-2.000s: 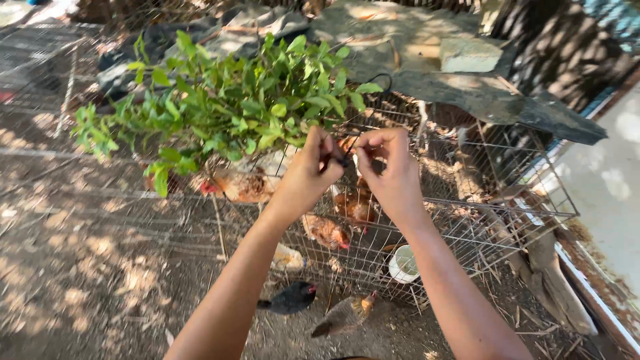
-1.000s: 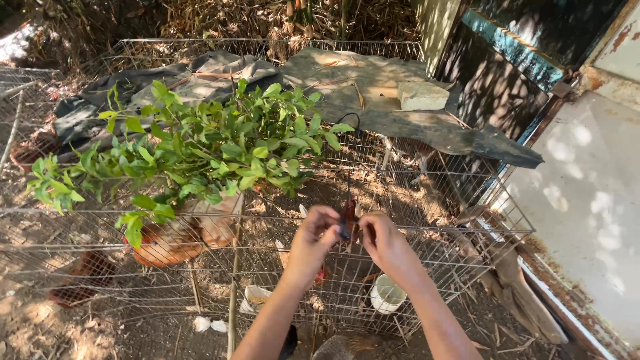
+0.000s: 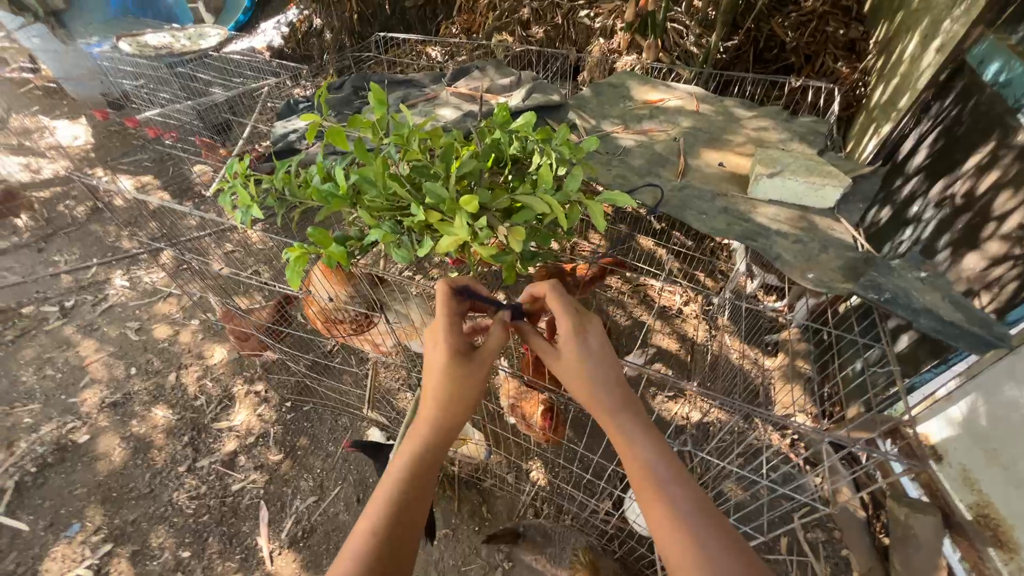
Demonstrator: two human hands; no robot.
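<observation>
Between my two hands is a dark strip of cord or cloth (image 3: 509, 309), pinched in the fingertips above a wire cage (image 3: 704, 432). My left hand (image 3: 462, 352) grips its left part, with the strip crossing the fingers. My right hand (image 3: 572, 340) pinches the dark bunched or knotted part, close to the left fingertips. Just beyond the hands, a leafy green branch (image 3: 448, 192) lies on the cage top. A dark cord loop (image 3: 652, 196) shows at the branch's right side. Brown hens (image 3: 340, 308) are seen through the wire below.
A weathered sheet (image 3: 680, 144) with a pale block (image 3: 800, 178) on it covers the cage's far part. Dark crumpled fabric (image 3: 432, 96) lies behind the branch. A black bird (image 3: 372, 452) and a grey-brown one (image 3: 552, 544) stand near the forearms. A pale panel (image 3: 980, 448) stands at right.
The view has shifted leftward, bringing more cages at the upper left into sight. Both hands stay close together on the dark strip, which now stretches across the left fingers.
</observation>
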